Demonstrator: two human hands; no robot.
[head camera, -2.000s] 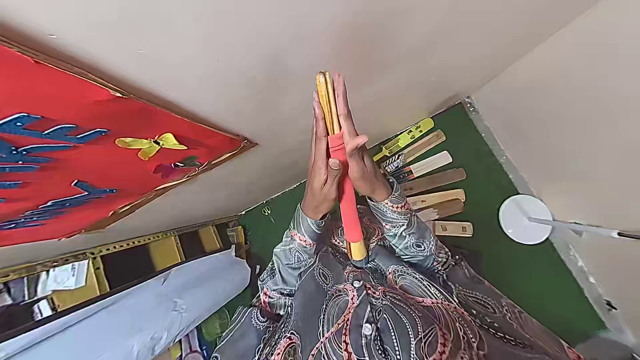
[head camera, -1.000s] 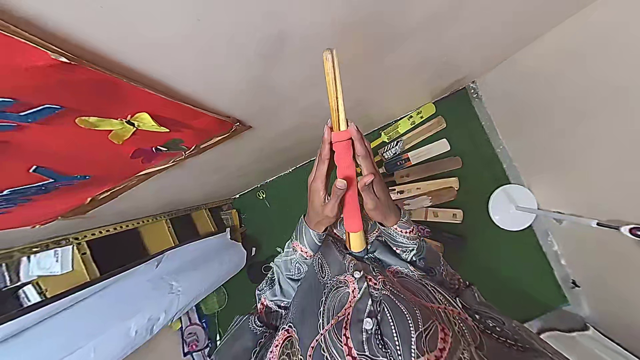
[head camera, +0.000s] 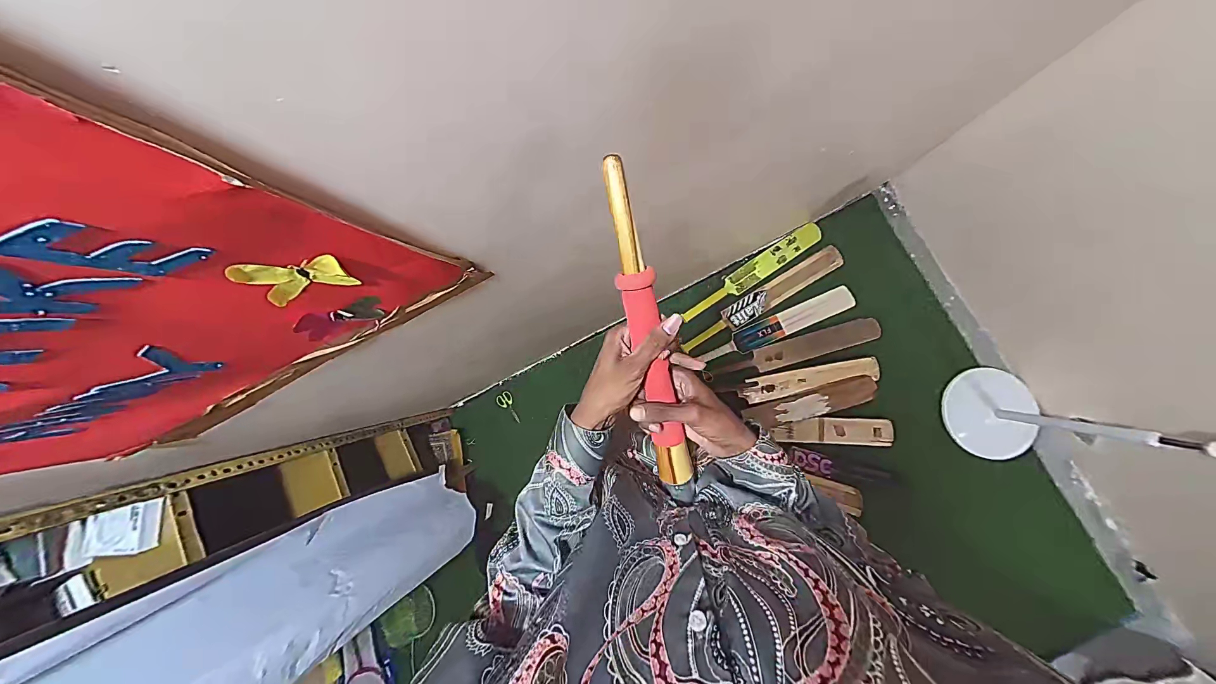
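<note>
Upright before my chest stands a long wooden piece (head camera: 621, 211), seen edge-on, with a red rubber grip sleeve (head camera: 640, 306) around its lower part. It looks like a cricket bat, though its full shape cannot be told. Below the sleeve, a bare yellowish end (head camera: 674, 465) shows close to my shirt. My left hand (head camera: 617, 375) is wrapped around the middle of the sleeve, thumb pointing up. Lower down, my right hand (head camera: 701, 413) grips the sleeve with its thumb across the front.
Several cricket bats (head camera: 817, 344) lie fanned out on the green mat (head camera: 950, 532). Small scissors (head camera: 508, 404) are on the mat too. At right is a white round stand base (head camera: 990, 413) with a pole; at left, a shelf (head camera: 313, 483) beside a white-covered surface (head camera: 313, 579).
My palms were pressed flat on both sides of the sleeve; now the fingers are curled around it. The left hand is higher than the right, and the wooden piece appears turned to a narrower side.
</note>
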